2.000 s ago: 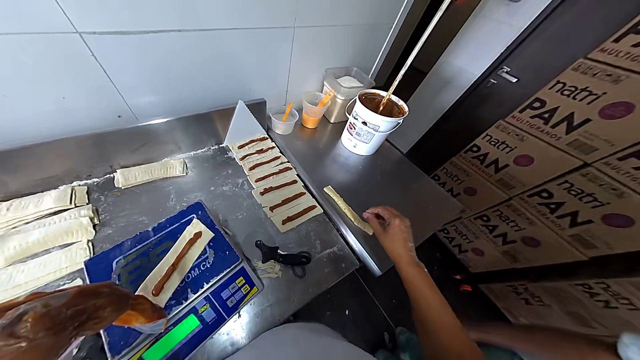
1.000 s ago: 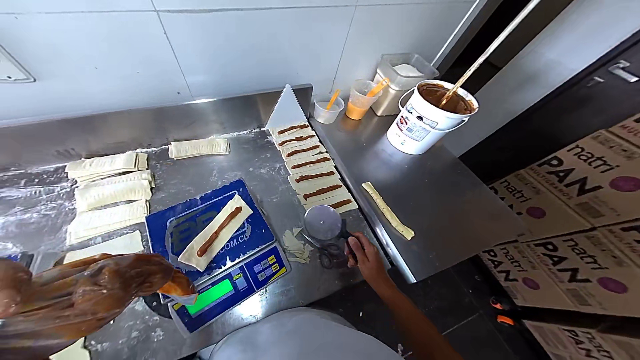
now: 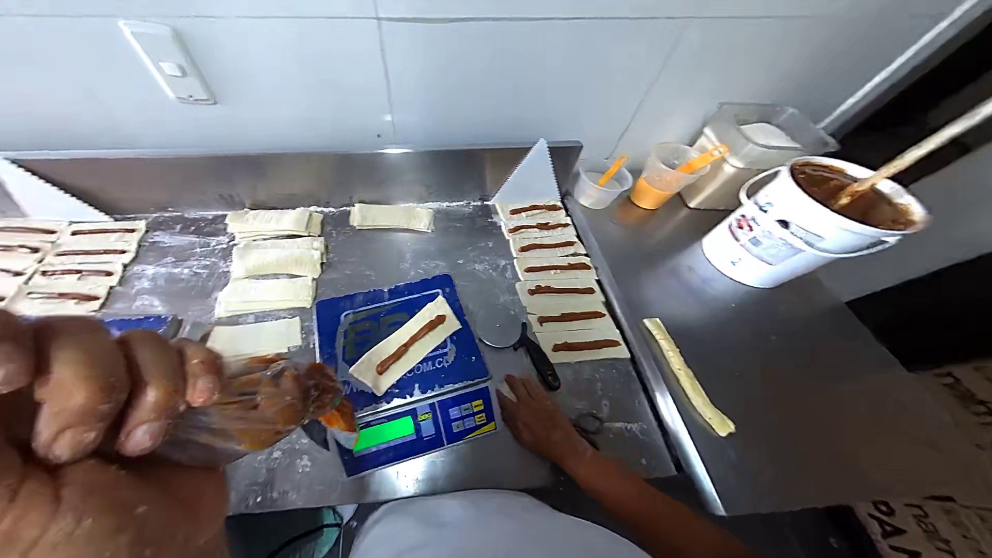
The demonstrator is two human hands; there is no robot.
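My left hand (image 3: pixel 116 395), large at the lower left, is closed around a clear plastic piping bag (image 3: pixel 256 403) of brown filling. Its orange tip is near a digital scale (image 3: pixel 457 422). On the scale's blue plate lies a dough strip (image 3: pixel 368 364) with a brown line of filling. My right hand (image 3: pixel 542 422) rests on the steel table right of the scale, its fingertips at small pale dough scraps (image 3: pixel 505 390); its grip is unclear. Just above lies a wheel cutter (image 3: pixel 541 360) with a black handle. Scissors (image 3: pixel 589 424) are partly hidden beside my right wrist.
Filled dough strips (image 3: pixel 556 291) form a column by a white toothed scraper (image 3: pixel 531 178). Plain dough stacks (image 3: pixel 275 257) and more filled strips (image 3: pixel 77 271) lie left. On the right surface are a twisted dough strip (image 3: pixel 686 376), plastic cups (image 3: pixel 601 186) and a filling bucket (image 3: pixel 763 232).
My right hand has moved from the twisted dough strip to the wheel cutter, then left to the scraps. The cutter it held a second ago now lies on the table. The view has shifted left.
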